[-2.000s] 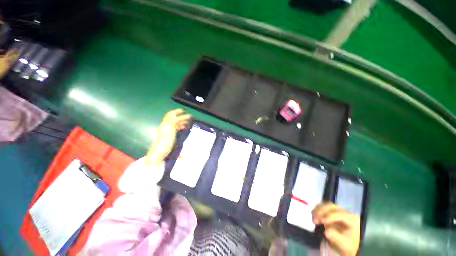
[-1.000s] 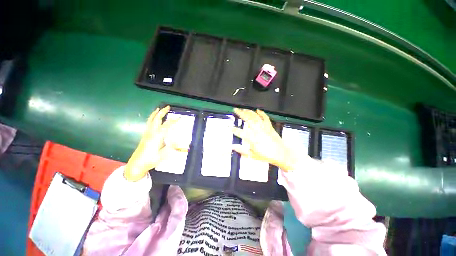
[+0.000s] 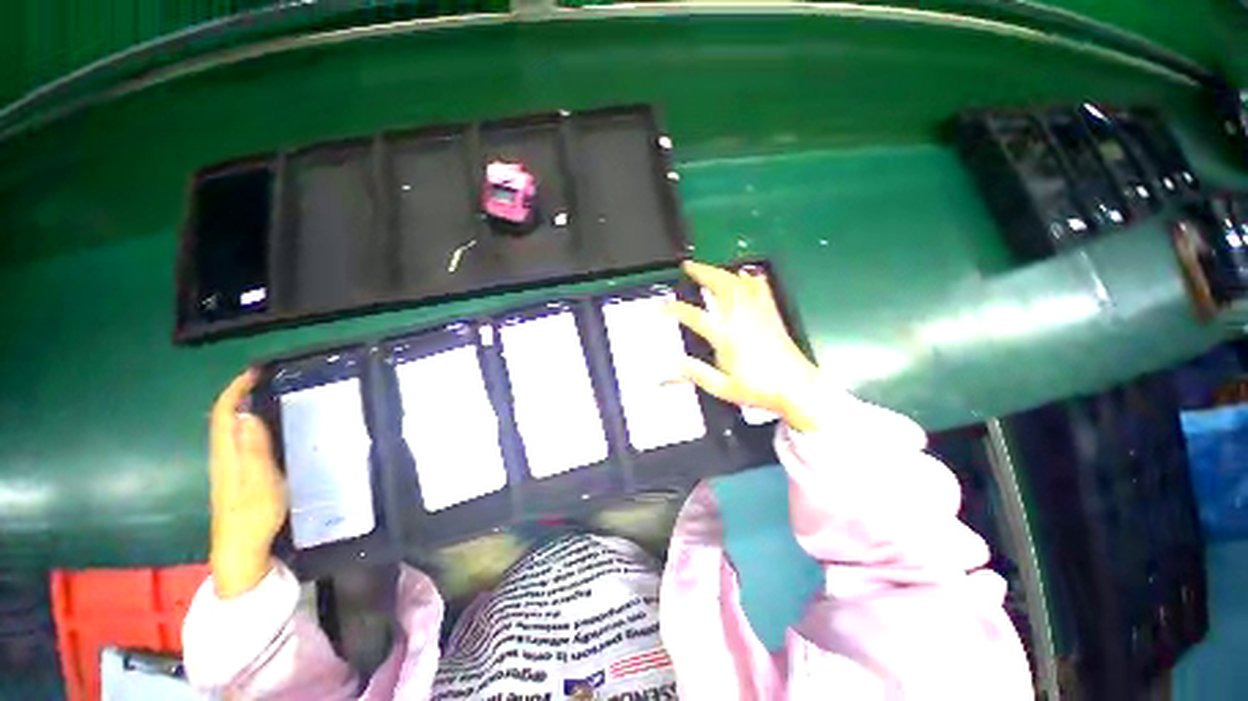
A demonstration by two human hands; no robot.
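Observation:
A black phone tray (image 3: 397,527) lies on the green bench, with lit white phones (image 3: 445,425) side by side in its slots. The leftmost phone (image 3: 329,459) looks greyer. My left hand (image 3: 248,473) is at the tray's left end, fingers along its edge. My right hand (image 3: 746,336) is spread over the right part, fingertips at the fourth phone (image 3: 649,370). The hand mostly hides the rightmost phone. Neither hand is closed round a phone.
A second black tray (image 3: 329,219) lies beyond, with a dark phone (image 3: 236,247) at its left end and a pink counter (image 3: 509,195) inside. Black trays (image 3: 1061,171) lie at the right. A red crate (image 3: 130,609) and part of a clipboard (image 3: 144,681) show lower left.
The view has swung right, so both trays appear further left. My right hand has moved from the middle phones to the right end. My left hand has moved off the leftmost phone to the tray's edge.

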